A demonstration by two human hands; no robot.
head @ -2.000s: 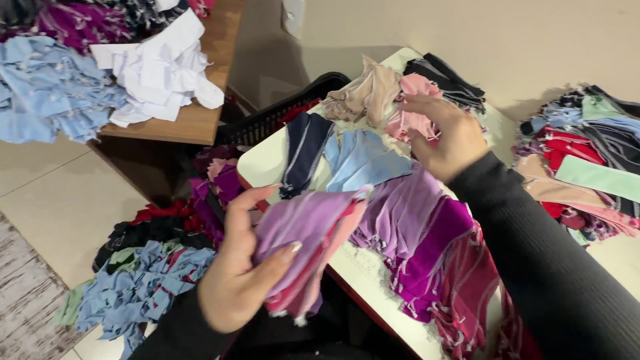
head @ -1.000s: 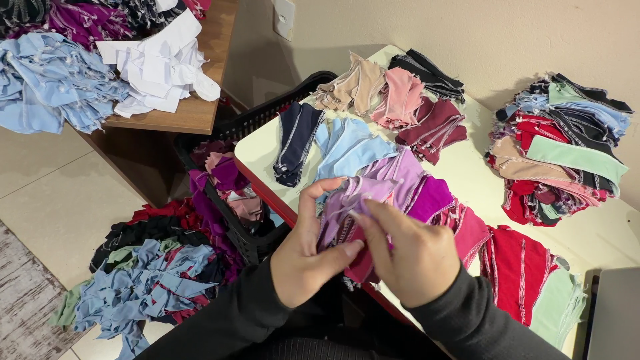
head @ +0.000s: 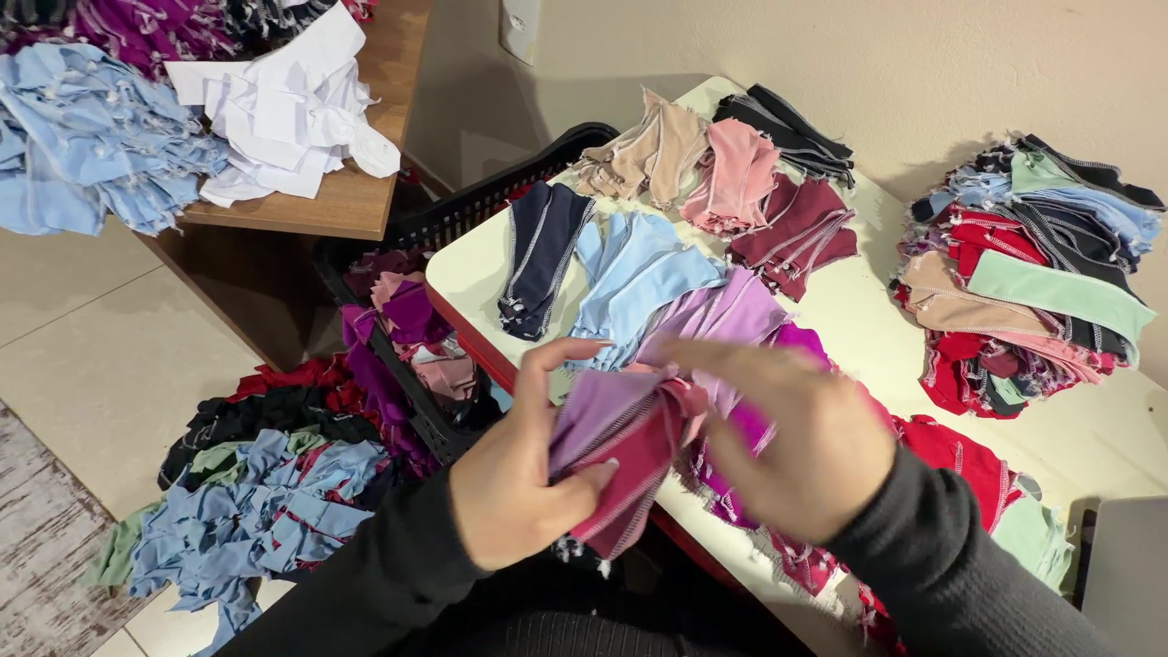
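My left hand (head: 525, 474) holds a small bundle of stitched fabric strips (head: 630, 465), lilac, dark pink and light pink, above the table's front edge. My right hand (head: 789, 429), blurred, is at the bundle's right side; whether its fingers grip a strip cannot be told. Just beyond the hands on the table lie lilac strips (head: 730, 310) and light blue strips (head: 639, 269). Navy strips (head: 543, 260) are to the left. Beige strips (head: 652, 151), pink strips (head: 735, 173), black strips (head: 785, 132) and maroon strips (head: 794, 233) lie farther back. Magenta strips are partly behind my right hand.
A tall mixed pile of strips (head: 1031, 283) stands at the right on the white table (head: 867, 319). A black plastic basket (head: 411, 374) with scraps is beside the table. Fabric heaps lie on the floor and on a wooden surface (head: 301, 214) at the upper left.
Two seconds ago my right hand was over the pink strips at the back; it has come back to the bundle in my left hand. Maroon strips, out of sight then, now show behind the lilac ones.
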